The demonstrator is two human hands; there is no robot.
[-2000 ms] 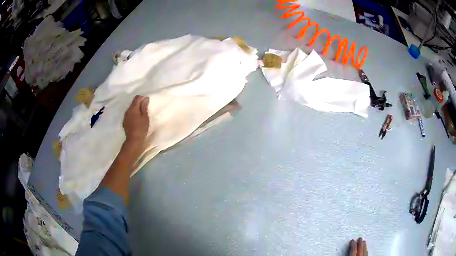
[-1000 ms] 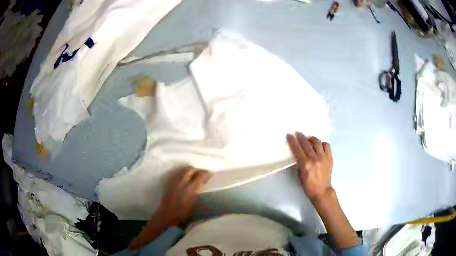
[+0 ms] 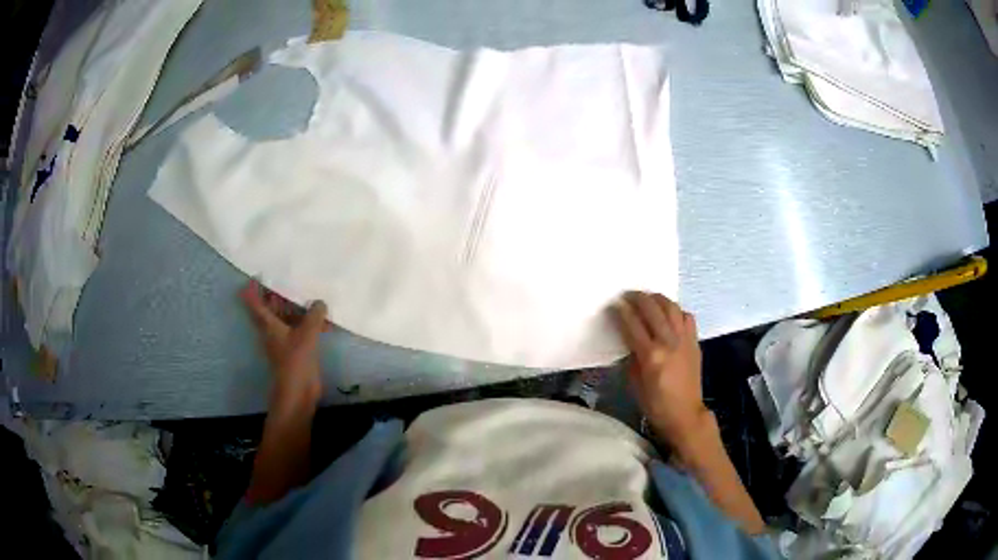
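Note:
A large white garment panel (image 3: 405, 208) lies spread nearly flat on the table in front of me, its curved cut-out at upper left and its long curved edge towards me. My left hand (image 3: 287, 328) is at the near edge on the left, thumb and fingers apart at the cloth's rim; whether it pinches the cloth is hard to tell. My right hand (image 3: 657, 339) has its fingertips on the panel's near right corner, thumb hidden. A tan tag (image 3: 328, 19) touches the panel's top left edge.
Stacked white panels (image 3: 71, 175) with dark blue marks lie at the left. A folded white pile (image 3: 859, 66) lies at upper right. Black shears handles (image 3: 681, 9) show at the top edge. A yellow rail (image 3: 908, 287) runs at the right, with white cloth (image 3: 875, 416) heaped below the table.
The panel was dragged in, turned and spread out flatter along the near table edge. My left hand has moved left along its edge. My right hand stays at its right corner. The view has shifted.

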